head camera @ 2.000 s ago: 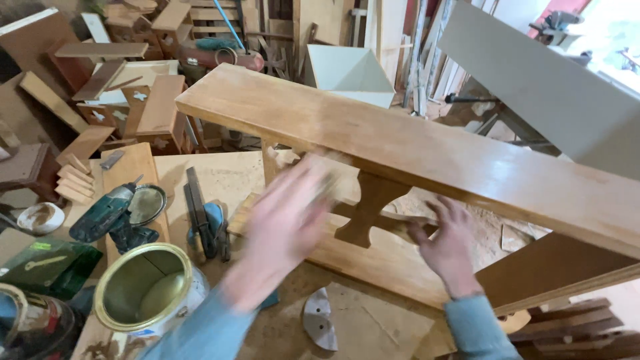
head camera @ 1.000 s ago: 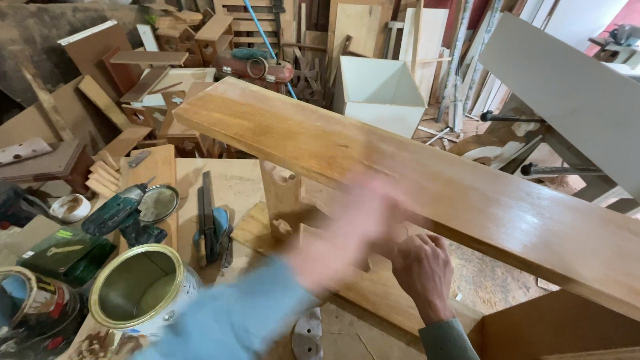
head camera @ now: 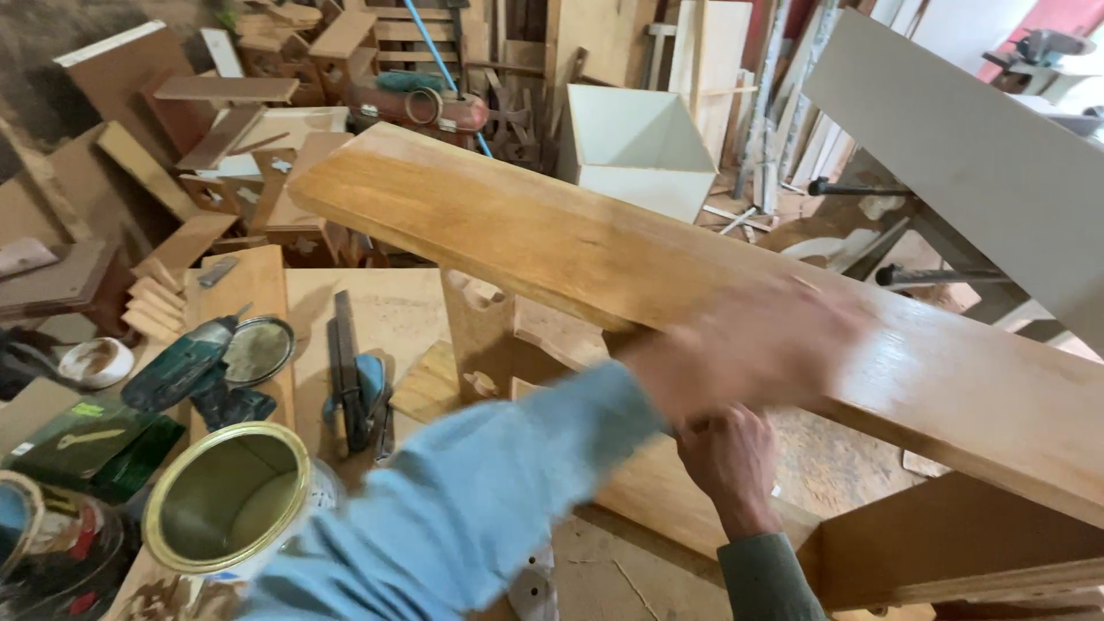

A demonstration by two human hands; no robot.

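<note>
My left hand [head camera: 750,345], motion-blurred, lies over the varnished top board [head camera: 535,233] of a wooden piece of furniture, near the board's front edge. Whether it holds anything cannot be told. Just below it, my right hand [head camera: 731,461] is at the underside of that edge with curled fingers; its fingertips are partly hidden. Under the board stand a wooden end panel with cut-outs [head camera: 479,336] and a brown side panel [head camera: 957,535], joined by a lower wooden board [head camera: 660,496]. My left hand and forearm cover most of the middle support.
An open metal can [head camera: 228,500] stands at lower left beside a green cordless drill [head camera: 181,362], a round lid [head camera: 259,349] and a green box [head camera: 86,444]. Long dark tools [head camera: 345,371] lie on the bench. Behind are a white box [head camera: 638,147] and stacked wooden parts.
My left hand has moved right along the board, from left of my right hand to above it. The middle support, seen between my hands two seconds ago, is now mostly covered.
</note>
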